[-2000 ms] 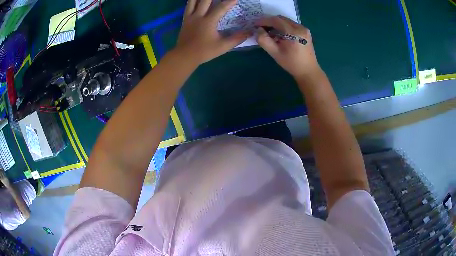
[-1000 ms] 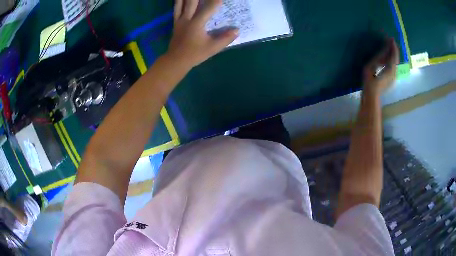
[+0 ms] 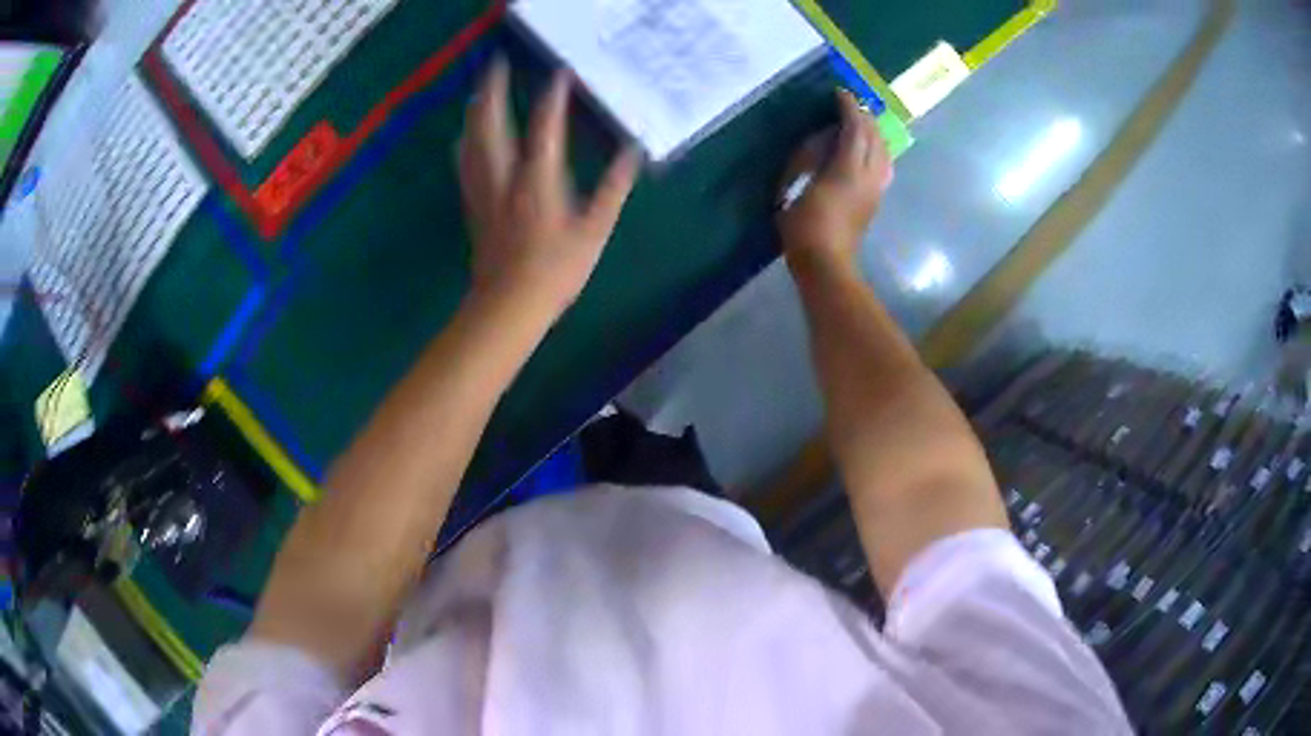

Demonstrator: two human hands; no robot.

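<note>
A white record sheet covered in writing lies on a dark-edged flat stack at the top centre of the green bench. My left hand is open and empty, fingers spread, over the mat just below and left of the sheet's lower corner. My right hand is at the bench's front edge, right of the sheet, closed around a pen. Only the pen's pale end shows clearly; the rest is hidden by the fingers and blurred.
White parts trays with rows of dots lie at the upper left beside a red label. The black test fixture is at the lower left. A yellow-white tag marks the bench edge. Dark stacked trays stand at the right.
The view has swung toward the right. My left hand has come off the sheet. My right hand has stopped writing and moved right to the bench edge, still with the pen.
</note>
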